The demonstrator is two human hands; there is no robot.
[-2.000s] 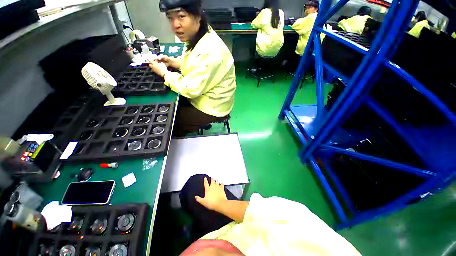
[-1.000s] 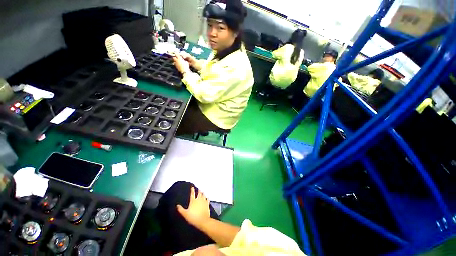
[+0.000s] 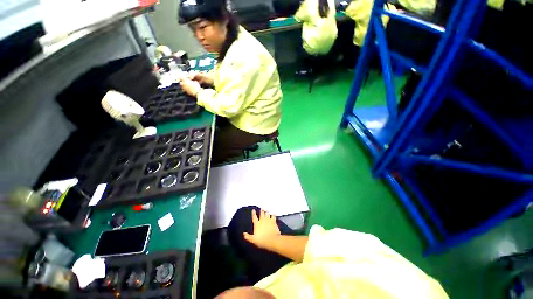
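My right hand (image 3: pixel 266 230) rests palm down on my dark-clothed knee (image 3: pixel 242 225), fingers apart, holding nothing. My left hand is not identifiable; a skin-coloured patch at the bottom edge is too cut off to tell. A black foam tray (image 3: pixel 186 271) lies on the bench at lower left, cut off by the frame. Its pockets hold round units with metal rims, one clear at its right (image 3: pixel 164 273). A crumpled white wipe (image 3: pixel 89 270) lies at the tray's left. A dark smartphone (image 3: pixel 123 240) lies behind the tray.
A larger foam tray of round units (image 3: pixel 153 167), a white fan (image 3: pixel 124 109), a red-capped tube (image 3: pixel 142 207), a white square (image 3: pixel 166 221) and a bench device (image 3: pixel 58 204) stand further along. A person in yellow (image 3: pixel 245 82) sits beyond a white-topped box (image 3: pixel 257 190). A blue rack (image 3: pixel 403 117) stands right.
The camera view has swung, showing less of the near tray than one second ago. The seated person's head has turned down towards their hands. My right hand stays on the knee.
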